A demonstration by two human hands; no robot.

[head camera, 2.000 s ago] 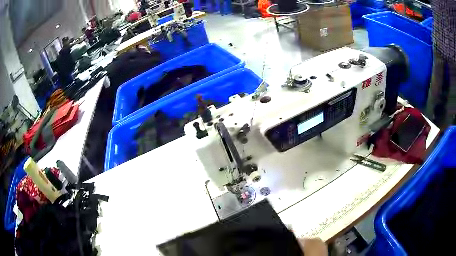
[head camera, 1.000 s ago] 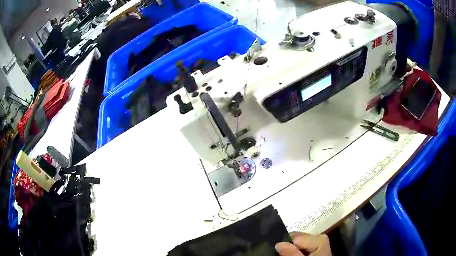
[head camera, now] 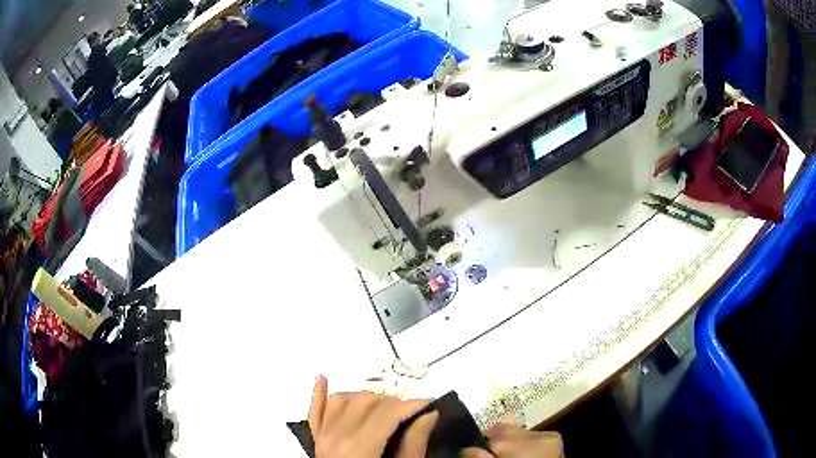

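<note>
A dark cloth panel is at the bottom edge, in front of the sewing machine, bunched or folded between my hands. My left hand lies over the panel and grips it, with a dark corner sticking out on its left. My right hand holds the panel's right end and is partly cut off by the bottom edge. The white sewing machine stands beyond my hands. The presser foot and needle are lit, with no cloth under them.
A black pile of webbing tabs lies at the left, beside a cream cylinder. Thread snips and a phone on red cloth are at the right. Blue bins stand behind the table. Another blue bin is front right.
My left hand has come into view and taken hold of the panel. The panel has gone from spread flat to bunched, lower in the picture. My right hand has moved slightly down and left.
</note>
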